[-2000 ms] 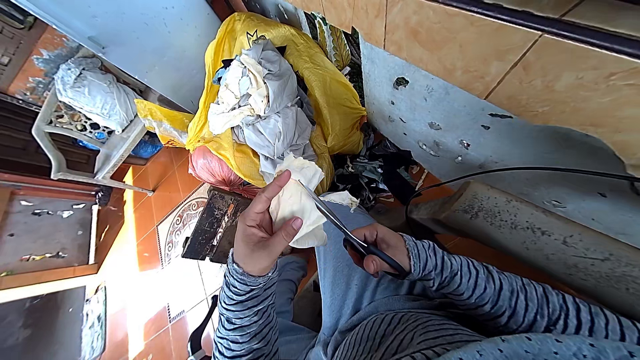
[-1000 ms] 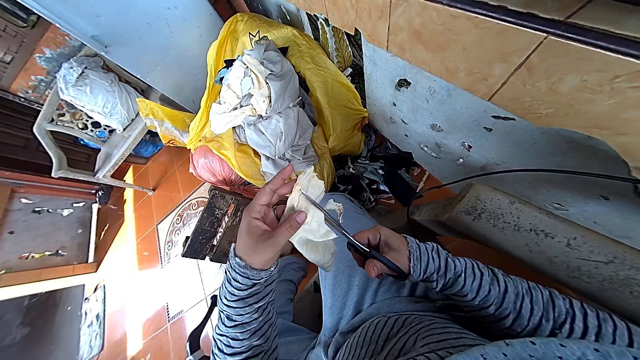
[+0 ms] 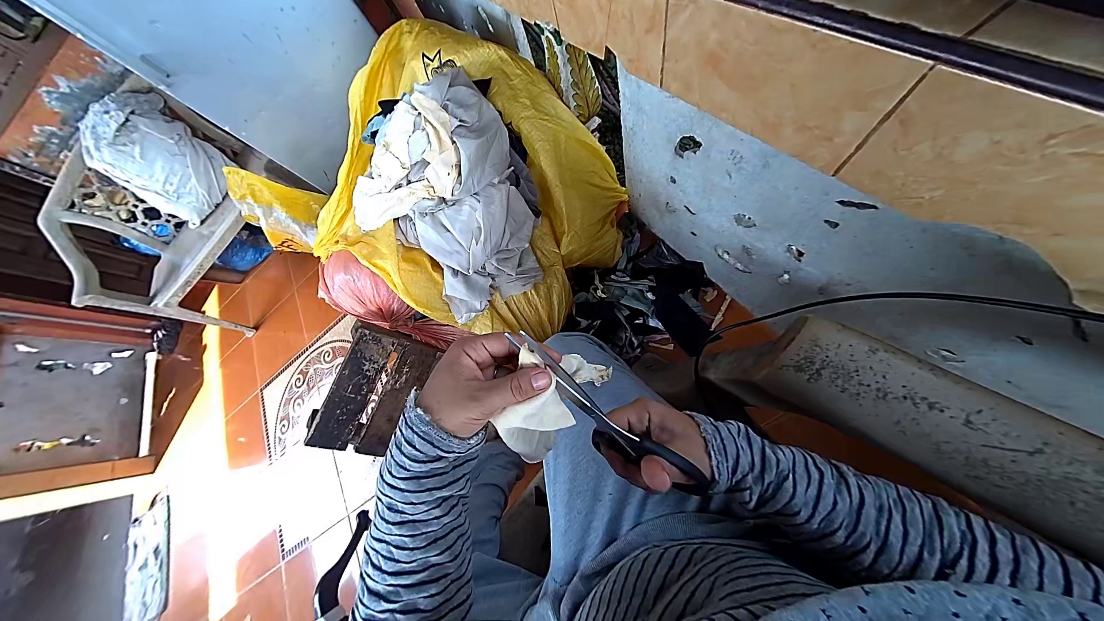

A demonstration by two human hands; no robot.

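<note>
My left hand [image 3: 483,384] pinches a piece of cream-coloured cloth [image 3: 536,421] between thumb and fingers, above my lap. My right hand [image 3: 662,444] holds black-handled scissors [image 3: 576,390] by the finger loops. The scissor blades lie across the cloth, with their tips close to my left fingers, and part of the cloth shows on the far side of the blades. Beyond my hands a yellow plastic sack [image 3: 582,172] is heaped with grey cloth [image 3: 483,233] and cream cloth [image 3: 412,164].
A pink plastic bag [image 3: 358,289] leans by the sack, near a worn dark wooden stool [image 3: 366,388]. Dark fabric scraps [image 3: 668,297] lie on the floor beside the wall. A black cable [image 3: 897,296] runs along the right. A white chair [image 3: 185,263] with a bundle stands at the left.
The cloth in my left hand has shifted and is bunched differently; a part of it now sticks out beyond the blades. Both hands stay in nearly the same place.
</note>
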